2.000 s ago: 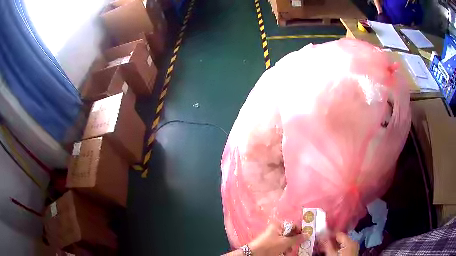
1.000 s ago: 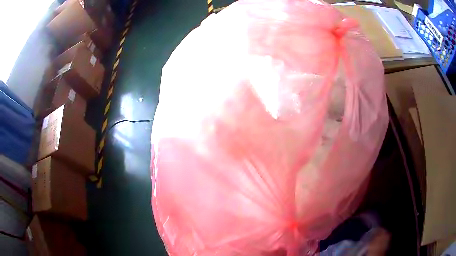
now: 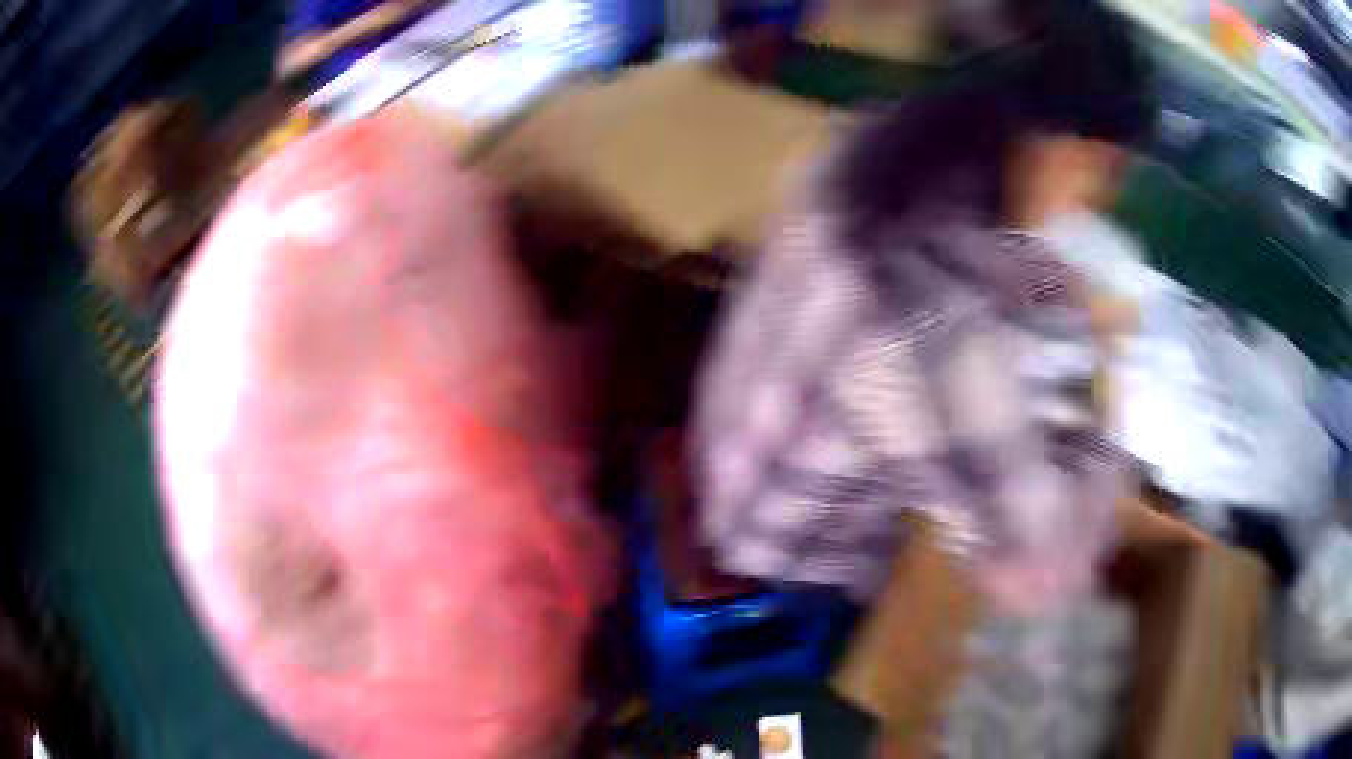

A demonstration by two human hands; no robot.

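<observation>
A white strip with round gold stickers (image 3: 780, 737) stands at the bottom edge, cut off by it. Just left of it, a sliver of my left hand (image 3: 715, 752) with a bright ring-like spot shows, mostly cut off and blurred; it holds the strip. My right hand is not in view. The large pink plastic sack (image 3: 371, 445) bulges on the left.
A person in a plaid top (image 3: 890, 371) bends at the right, beside an open carton (image 3: 1223, 638) with shiny clear packets (image 3: 1038, 682). A blue plastic stool (image 3: 741, 638) is between sack and carton. White material (image 3: 1216, 400) lies on the right. Motion blurs everything.
The view has swung right. The pink sack has shifted left in the picture, and the plaid-clothed person, open carton and stool have come in. The sticker strip, out of view one second ago, shows again.
</observation>
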